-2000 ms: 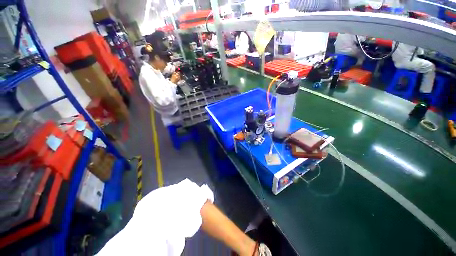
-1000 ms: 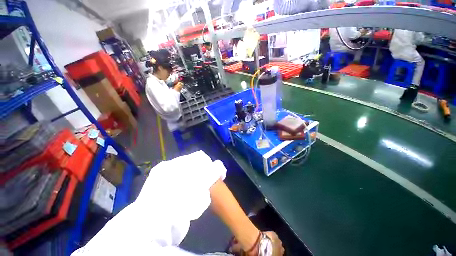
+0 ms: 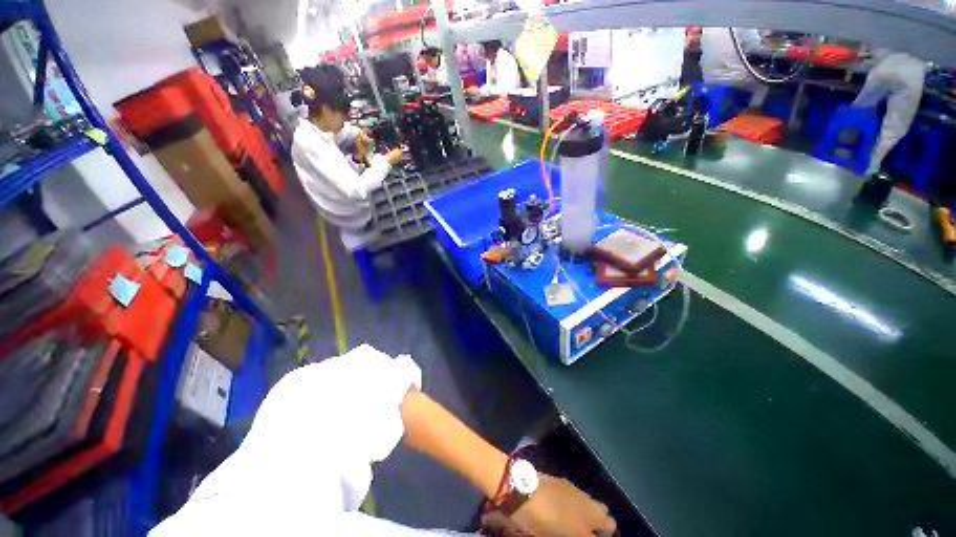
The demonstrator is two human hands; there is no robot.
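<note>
My left hand (image 3: 556,511) is at the bottom edge, partly cut off, beside the near edge of the green bench (image 3: 734,420). It wears a watch and a red bracelet. Its fingers are blurred over a dark area, and I cannot tell whether they hold anything. My right hand is not in view. On the bench in front stands a blue dispenser controller (image 3: 535,304) with tubes and a regulator. A clear cylinder (image 3: 582,194) stands upright on it, and brown-red flat pieces (image 3: 629,252) lie on top.
An open blue bin (image 3: 461,215) is beside the controller. Black trays (image 3: 404,210) lie beyond it, by a person in a white coat (image 3: 330,173). A blue rack (image 3: 168,220) with red bins stands left, across the aisle. A roll of tape (image 3: 896,218) lies far right.
My left hand, mostly cut off two seconds ago, now shows further into the picture, watch and back of hand visible. The view has shifted slightly.
</note>
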